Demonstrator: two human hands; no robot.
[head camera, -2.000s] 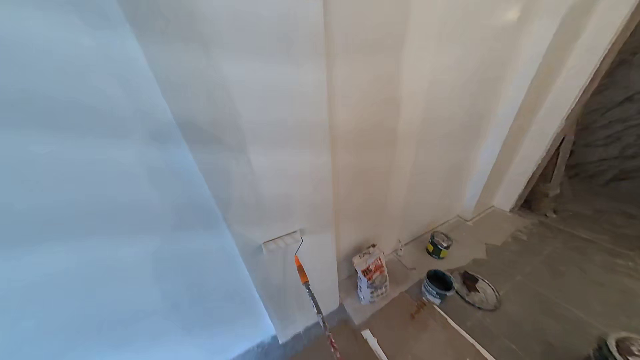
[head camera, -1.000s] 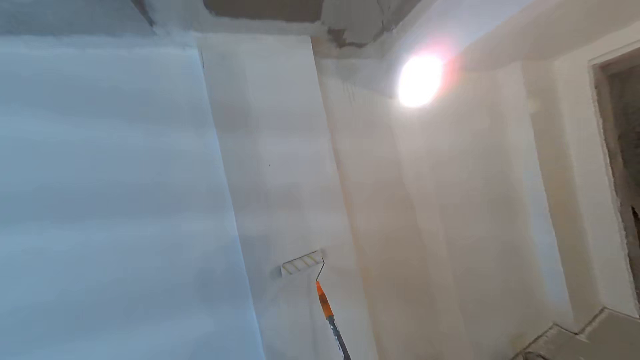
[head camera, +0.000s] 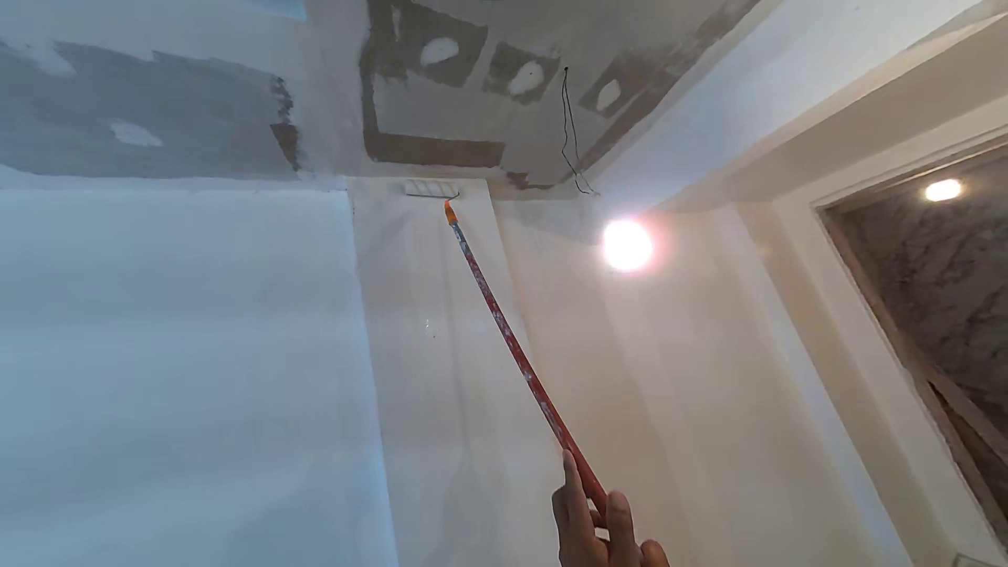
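At the bottom edge, right of the middle, my right hand (head camera: 598, 528) is wrapped around a red, paint-spattered extension pole (head camera: 516, 350), with one finger lying along it. The pole slants up and to the left to an orange handle (head camera: 450, 213). On its wire frame sits a pale paint roller (head camera: 431, 189), lying against the top of a narrow projecting wall section (head camera: 421, 260), just below the ceiling. Of the hand, only the fingers and part of the palm show; the pole's lower end is hidden. My left hand is out of view.
The grey ceiling (head camera: 315, 87) has patches of filler, and two thin wires (head camera: 568, 130) hang from it. A bright light (head camera: 628, 245) shines right of the pole. A bluish-lit wall (head camera: 173, 354) stands at the left, a framed opening (head camera: 929, 252) at the right.
The roller has gone up the narrow wall section, from low down to just under the ceiling. The view has tilted up, and my hand on the pole has come into sight.
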